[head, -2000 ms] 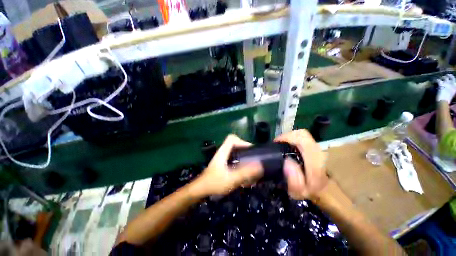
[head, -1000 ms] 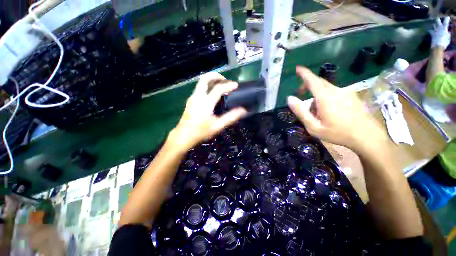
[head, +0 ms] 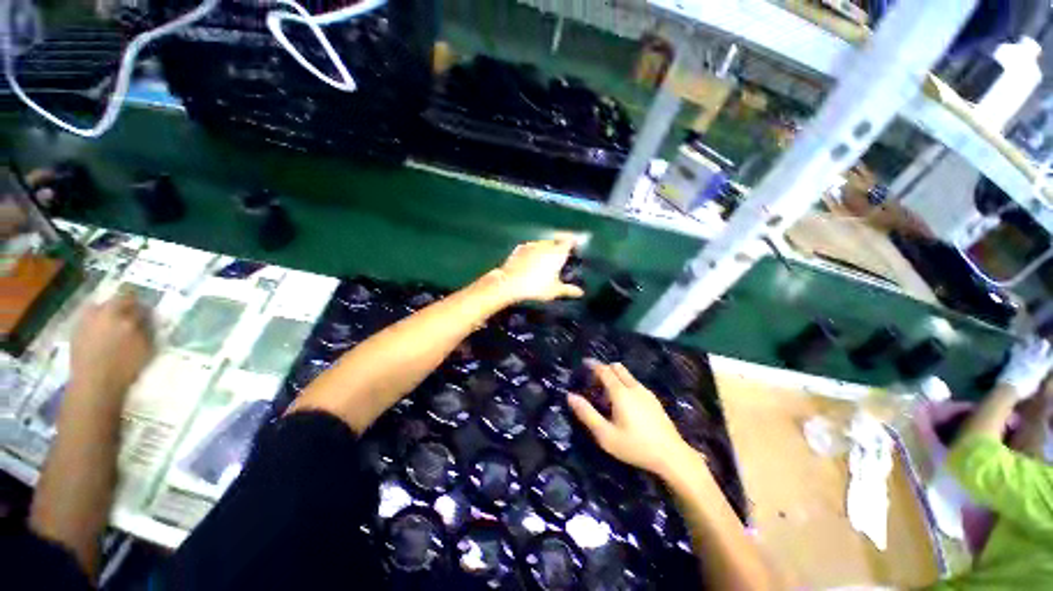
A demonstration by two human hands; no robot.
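My left hand [head: 540,272] reaches over the green conveyor belt [head: 439,225], with thumb and fingers around a small dark cylindrical unit [head: 572,268], which is mostly hidden and blurred. Another black cylinder [head: 612,296] stands on the belt just right of it. My right hand [head: 629,421] is low over the glossy black blister tray [head: 497,479], thumb and fingers apart. No held unit can be made out in it, but the dark tray makes this hard to see. The tray has rows of round pockets.
Black cylinders [head: 268,219] stand along the belt on both sides. A perforated metal post [head: 797,185] rises beyond the tray. Another person's blurred arm [head: 92,404] is over papers at left. A tan board [head: 785,450] with white cloth [head: 868,479] and a yellow-green sleeve [head: 1005,485] are at right.
The view has turned and tilted. My hands held a unit together, then parted with it in my left hand. My left hand is now at the belt; my right is lower, over the tray.
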